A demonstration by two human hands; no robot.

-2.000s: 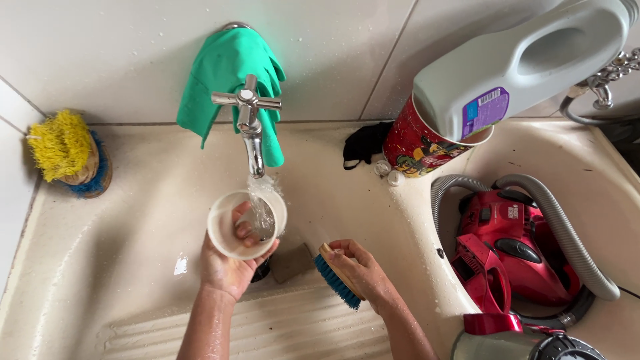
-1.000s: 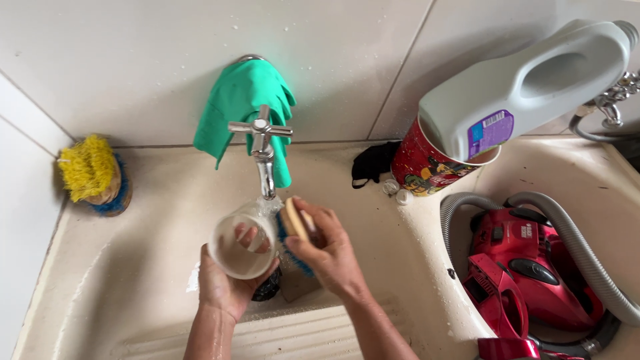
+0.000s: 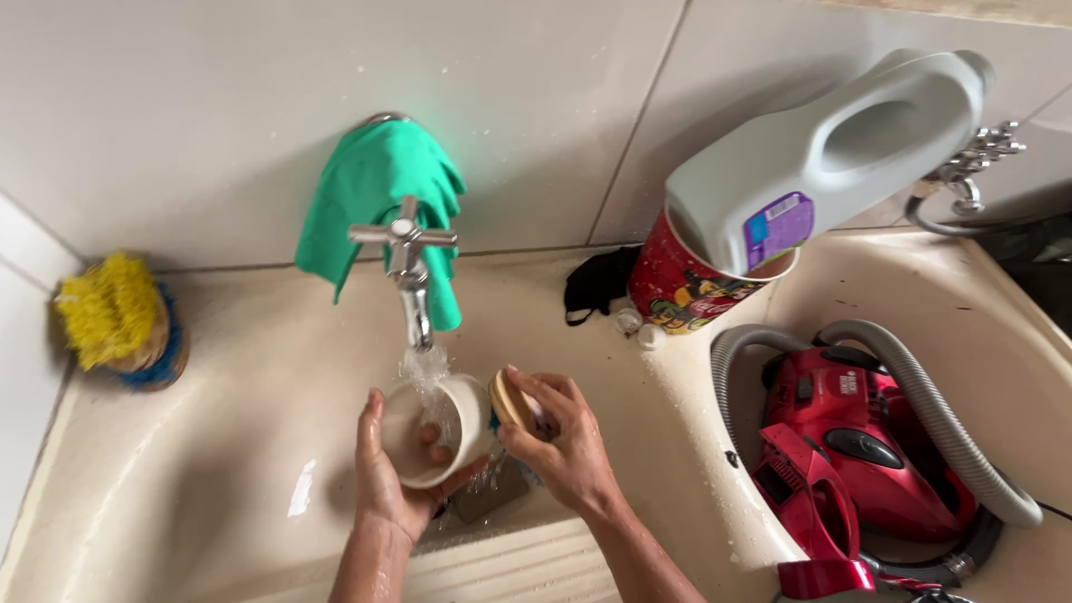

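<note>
Under the running chrome tap, my left hand holds a pale, see-through cup, tilted with its mouth facing up toward the stream. Water falls into it, and fingertips show through its wall or opening. My right hand grips a wooden-backed scrubbing brush with blue bristles, which are mostly hidden against the cup's right side. A green rubber glove or cloth hangs over the tap's pipe. Below the hands, a grey-brown block lies in the sink, partly covered.
Yellow and blue brushes stand at the basin's left corner. On the right ledge, a red paper bucket holds an upturned grey plastic jug, beside a black cloth. A red vacuum cleaner fills the right basin. A ribbed washboard slope lies in front.
My right hand with the brush has moved left and up from lower right, and the brush is now against the cup's side. The cup remains in my left hand by the stream.
</note>
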